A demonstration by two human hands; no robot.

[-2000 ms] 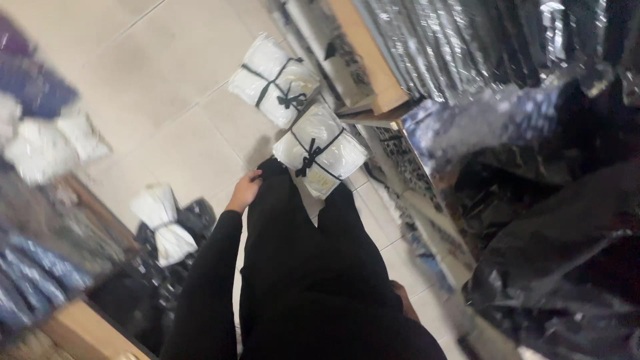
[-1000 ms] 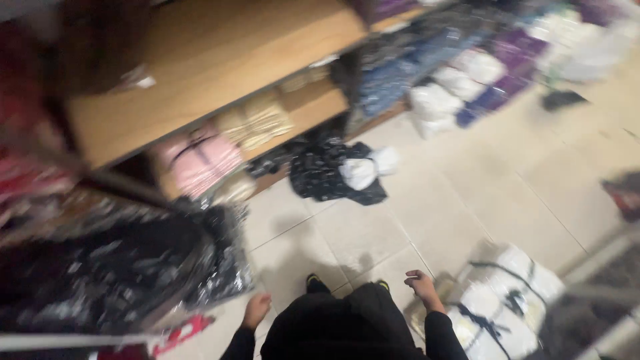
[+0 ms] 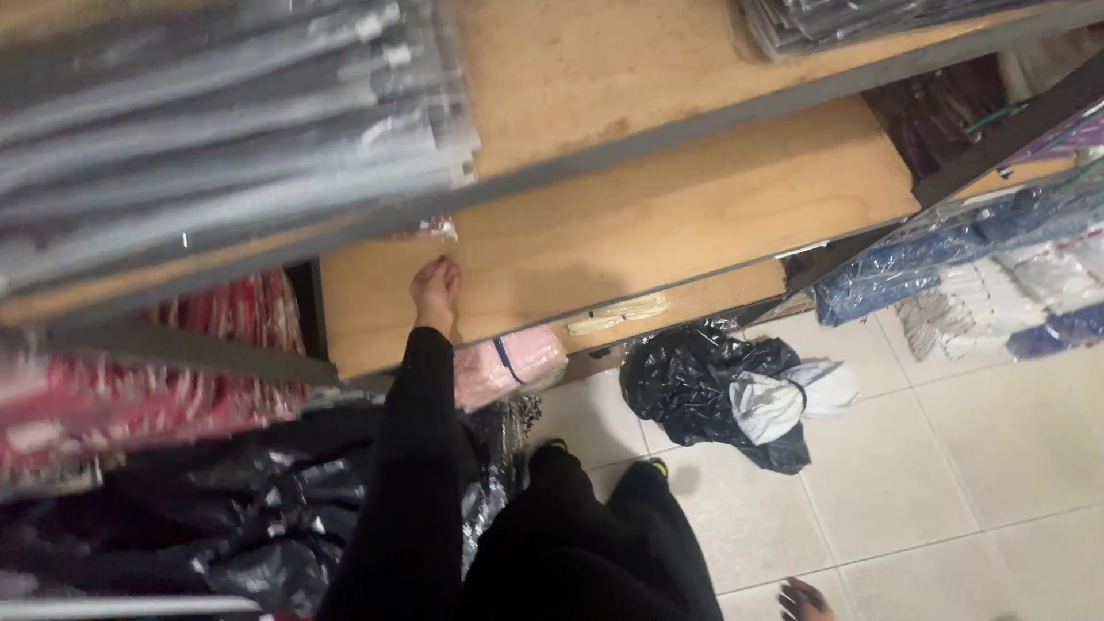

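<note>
My left hand point(image 3: 437, 291) reaches forward over the wooden shelf board point(image 3: 655, 216), near its left end, with its fingers curled. Whether it touches the board or holds anything small is unclear. Just beyond the fingertips, a bit of clear plastic point(image 3: 442, 228) sticks out beneath the upper shelf. A pink bundle in clear wrap point(image 3: 509, 364), tied with a dark band, lies below the board, beside my sleeve. Low at the bottom edge, my right hand point(image 3: 806, 599) hangs over the floor tiles, partly cut off, fingers apart and with nothing seen in it.
Grey plastic-wrapped packs point(image 3: 224, 129) fill the upper left shelf. Red packs point(image 3: 233, 328) sit below, above large black plastic bags point(image 3: 259, 500). A crumpled black bag point(image 3: 681, 379) with a tied white bundle point(image 3: 768, 405) lies on the floor. Blue packs point(image 3: 906, 259) are at right.
The view has swung to the shelves and nearer to them. My left hand has moved from beside my legs to over the shelf board. The tied white packages on the floor are out of view.
</note>
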